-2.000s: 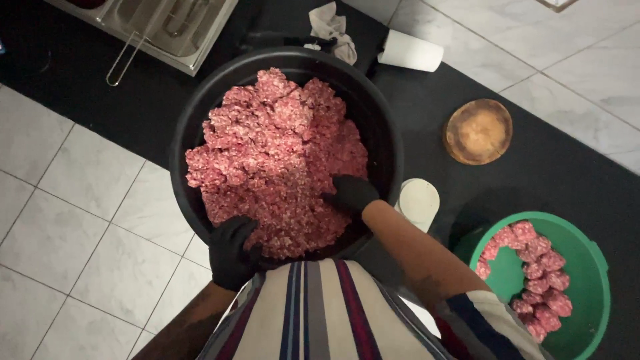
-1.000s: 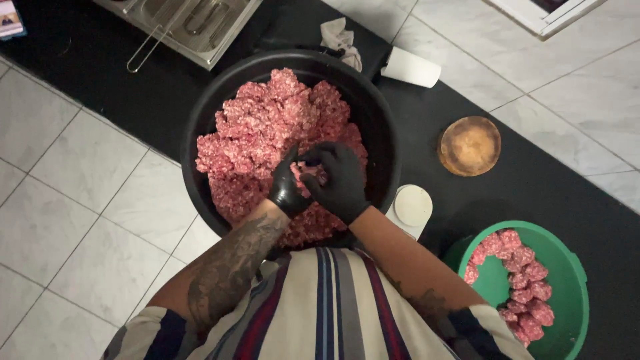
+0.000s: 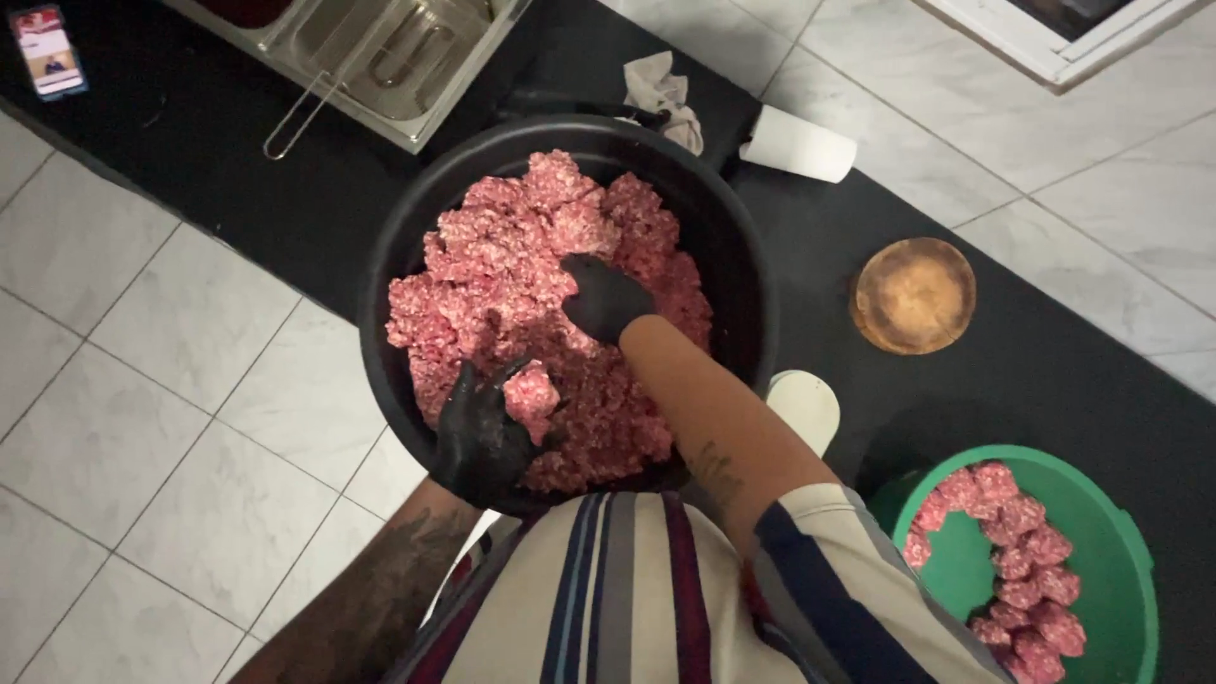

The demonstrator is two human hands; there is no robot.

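Note:
A large round black tub [image 3: 750,285] holds a mound of ground meat [image 3: 513,237]. My left hand [image 3: 484,437], in a black glove, is palm up at the tub's near left side, with a small lump of ground meat [image 3: 532,394] resting on its fingers. My right hand [image 3: 608,299], also black-gloved, presses into the mound near its middle; its fingertips are partly hidden, and whether they grip meat is unclear. At the lower right, a green plastic tub [image 3: 1107,532] contains several meatballs [image 3: 1045,584] along its wall.
On the black counter [image 3: 817,237] are a round wooden block [image 3: 914,296], a white cylinder [image 3: 800,144], a crumpled cloth or paper [image 3: 665,100] and a pale round-ended object [image 3: 804,410]. Metal food pans [image 3: 408,66] and a phone [image 3: 47,52] lie at the upper left.
My hands, together over the mound a second ago, have parted. The left is at the tub's near left with a lump of meat; the right is in the mound.

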